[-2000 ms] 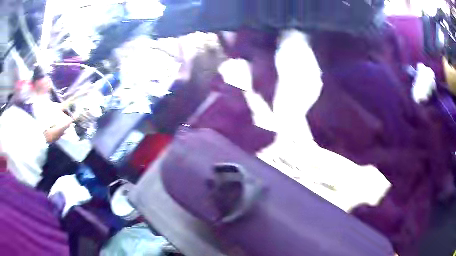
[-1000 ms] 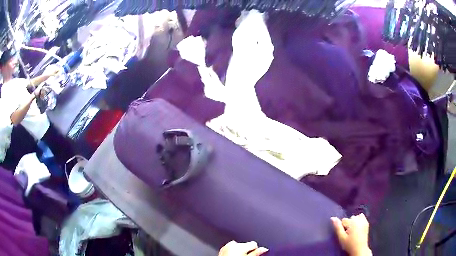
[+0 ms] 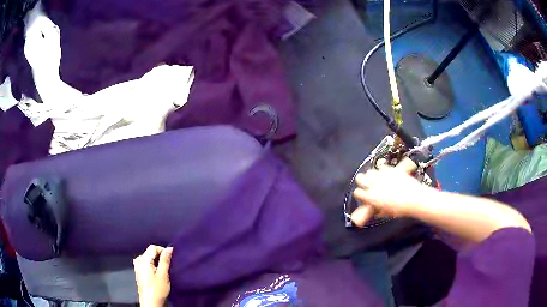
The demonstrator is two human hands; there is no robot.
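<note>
A purple garment (image 3: 240, 234) drapes over the near right end of the long padded board (image 3: 132, 180). My left hand (image 3: 153, 273) is at the board's near edge, its fingertips closed on the garment's left edge. My right hand (image 3: 387, 192) is on a steam iron (image 3: 390, 156) standing on the grey surface right of the board. Its fingers are around the handle, and the hand hides part of the iron. A pale cord and a dark hose run up from the iron.
A dark strap-like object (image 3: 48, 213) lies on the board's left end. White cloth (image 3: 120, 114) and dark purple garments (image 3: 198, 48) lie behind the board. A hanger hook (image 3: 267, 117) shows by its far edge. A round stand base (image 3: 426, 84) is on the blue floor.
The view has swung right and down. A purple garment now covers the board's right end. My right hand has moved from the board onto the iron. My left hand now holds the garment's edge.
</note>
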